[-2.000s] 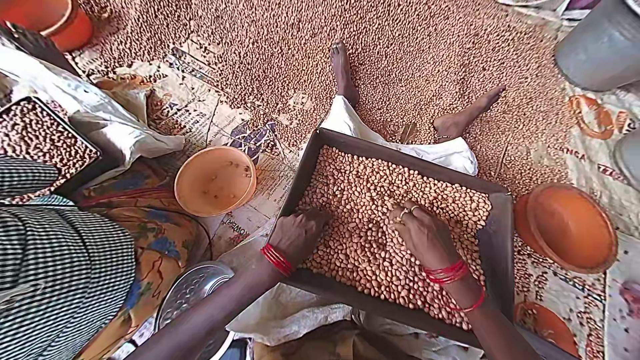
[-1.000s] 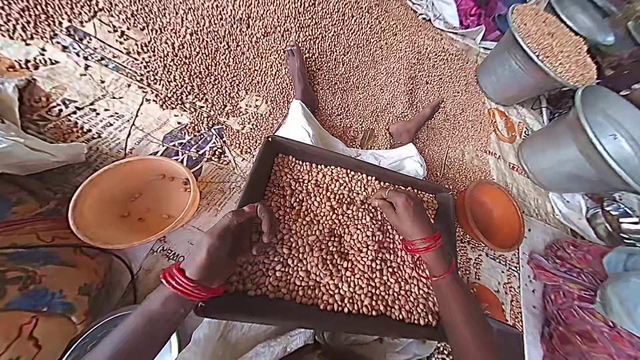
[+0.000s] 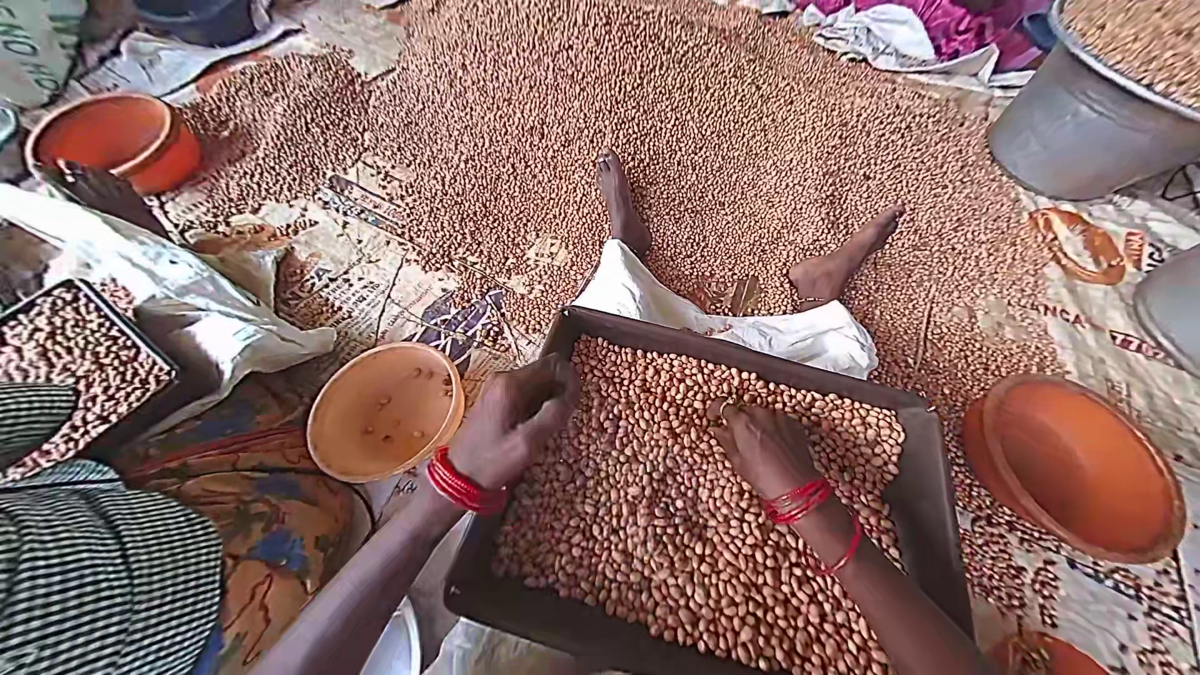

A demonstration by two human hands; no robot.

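Observation:
A dark rectangular tray (image 3: 937, 525) full of brown shelled nuts (image 3: 656, 525) lies before me, tilted a little in the view. Above the tray's left side is my left hand (image 3: 520, 417), blurred, its fingers curled; whether anything is between them is hidden. My right hand (image 3: 764, 445) touches the nuts in the upper right part of the tray, fingertips bent down among them, and wears a ring. Red bangles circle both wrists. Left of the tray stands a shallow orange bowl (image 3: 352, 422) with a few nuts inside. To its right is a deeper orange bowl (image 3: 1097, 469).
A broad heap of nuts (image 3: 694, 112) covers the floor sheet around my outstretched feet. At the upper right stands a metal bucket (image 3: 1078, 131) full of nuts. Another person in checked cloth (image 3: 103, 572) sits at the left beside a second nut tray (image 3: 159, 375). A red-orange bowl (image 3: 173, 150) stands beyond.
My left hand has risen from the nuts, where it was two seconds ago, to above the tray's left side. My right hand stays at the nuts. The view has swung right and back left.

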